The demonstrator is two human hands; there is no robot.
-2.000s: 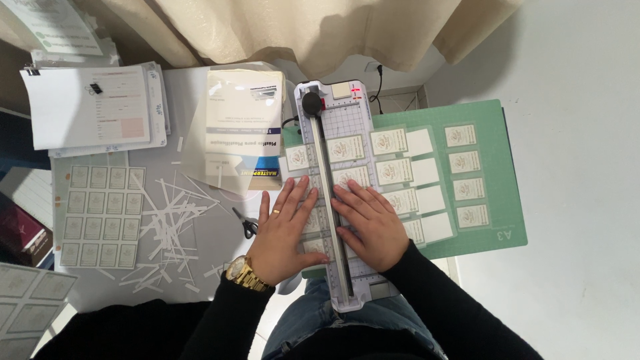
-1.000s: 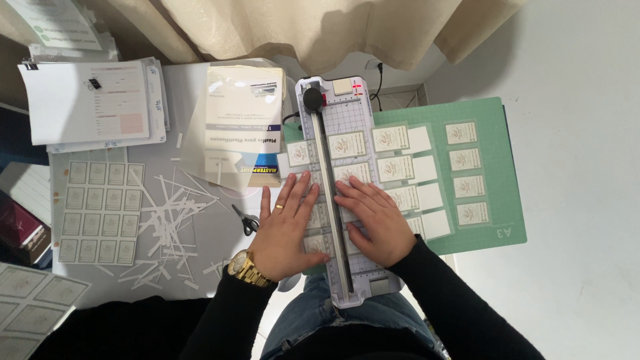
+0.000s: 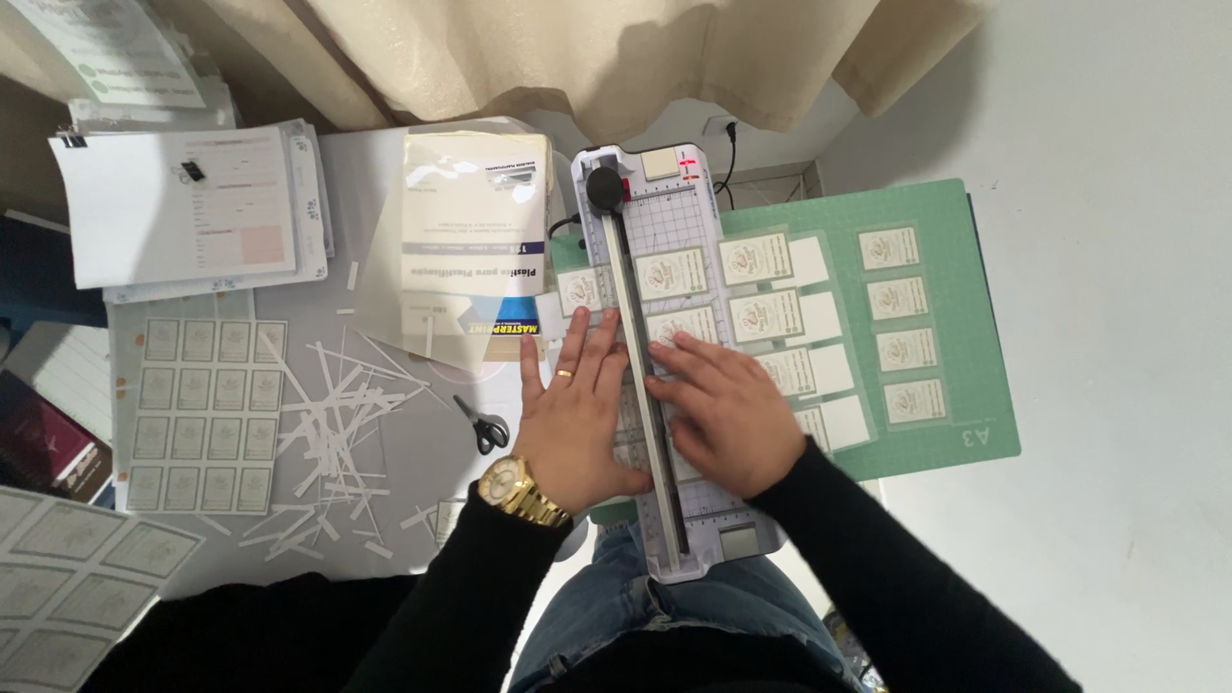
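Note:
A rotary paper trimmer lies upright in view, its black cutter head at the far end of the rail. Beneath the rail is a laminated sheet of printed cards. My left hand, with a ring and a gold watch, rests flat on the sheet left of the rail, fingers spread. My right hand lies on the sheet just right of the rail, fingertips beside it. More laminated cards extend to the right over a green cutting mat, where a separate strip of cards lies.
Left of the trimmer are black scissors, a pack of laminating pouches, scattered white offcut strips and an uncut card sheet. A clipped paper stack sits at the far left. A curtain hangs behind; a cable runs near the trimmer.
The fingers of my right hand have shifted slightly on the sheet beside the rail. My left hand stays in about the same place, and the cutter head remains at the far end.

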